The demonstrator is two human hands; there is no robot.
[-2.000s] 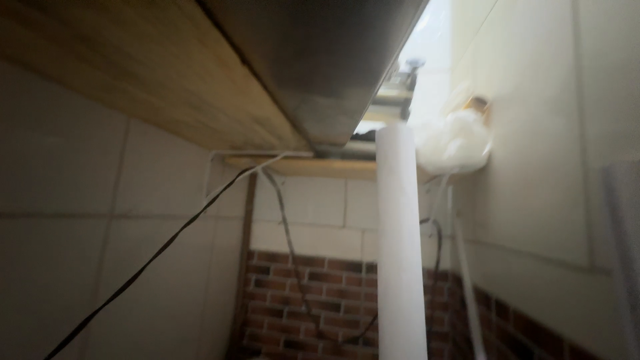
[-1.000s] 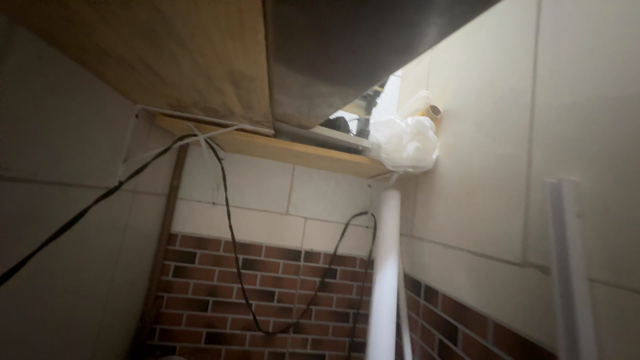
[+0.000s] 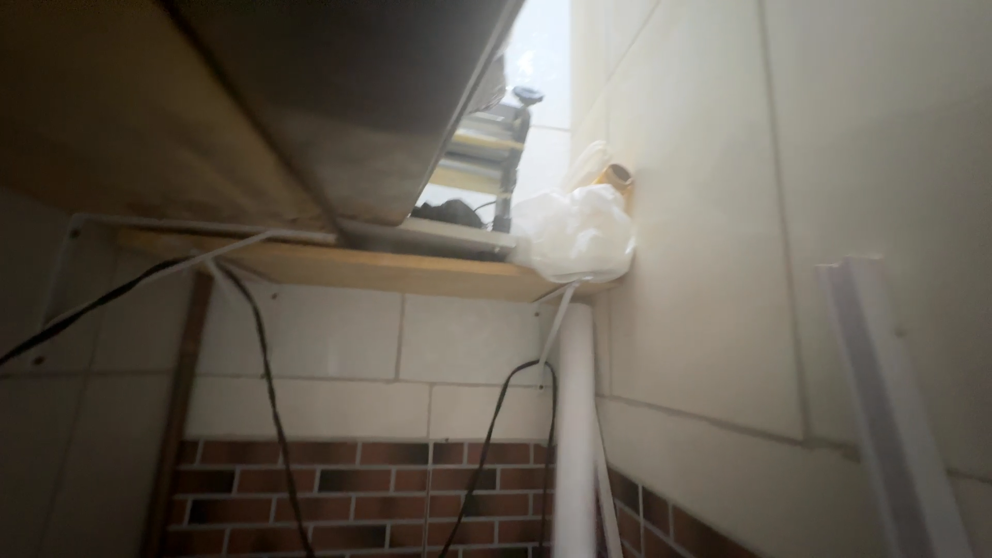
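Neither my left hand nor my right hand shows in the head view. A white pipe or tube [image 3: 576, 434] stands upright near the wall corner, its top just below a wooden shelf board [image 3: 403, 270]. On the board's right end rests a bunched white plastic bag [image 3: 585, 236], with an orange-brown roll or tube end [image 3: 618, 177] behind it. A dark cable [image 3: 267, 372] hangs in loops under the board, held up by white ties or strips. At the right, a pale channel-like strip [image 3: 891, 403] leans beside the tiled wall.
Overhead, a large dark panel [image 3: 349, 101] covers the upper left. Beyond its edge lie a black item [image 3: 449, 212] and stacked pale and yellow things [image 3: 480, 155]. Pale tiles [image 3: 697, 232] line the walls above a brick-patterned band [image 3: 349, 496]. A brown vertical strip [image 3: 177, 418] runs down the left corner.
The view has shifted between frames. Against the plastic bag, the white pipe's top stood higher and left of it two seconds ago; now it is below the bag.
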